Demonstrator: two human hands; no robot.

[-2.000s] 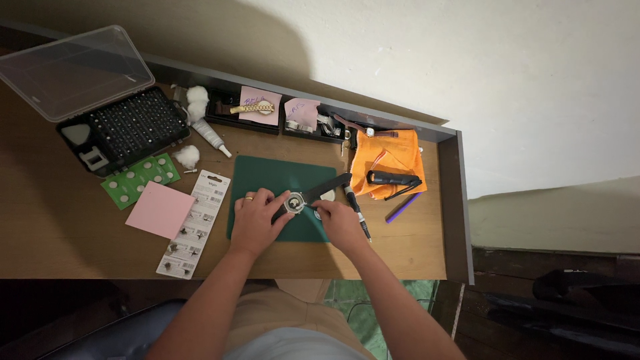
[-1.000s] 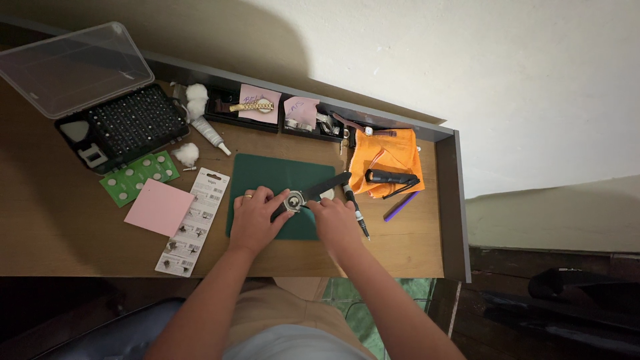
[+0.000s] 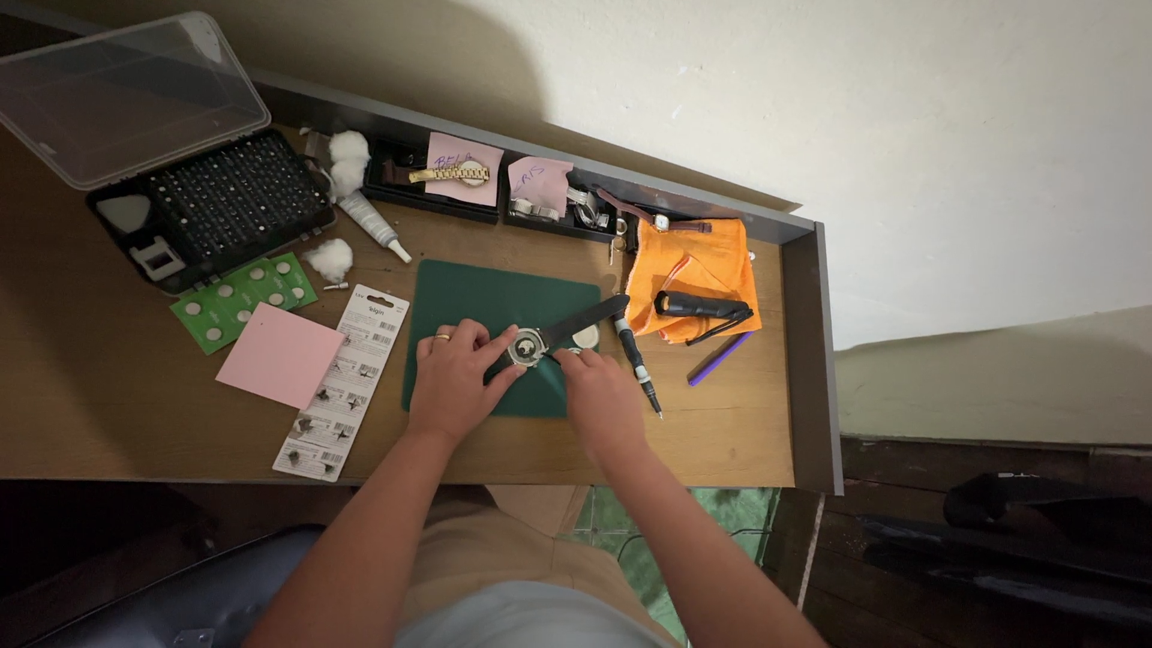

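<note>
A wristwatch [image 3: 526, 346] with a black strap lies face down on the green mat [image 3: 504, 288], its back off and the inner works showing. My left hand [image 3: 457, 378] grips the watch case between thumb and fingers and wears a ring. At the case's right edge, my right hand [image 3: 598, 396] pinches a thin dark tool whose tip reaches the watch; most of the tool is hidden by the fingers. A round metal disc, likely the case back [image 3: 586, 337], lies on the mat just above my right hand.
A screwdriver [image 3: 637, 360], a purple stick [image 3: 719, 359] and a black flashlight [image 3: 700, 307] on an orange cloth [image 3: 742, 261] lie right. Left are a case of small parts [image 3: 234, 193], button cells [image 3: 225, 310], pink notes [image 3: 281, 355], a blister card [image 3: 346, 396] and a tube [image 3: 373, 225]. Watches [image 3: 459, 173] fill trays behind.
</note>
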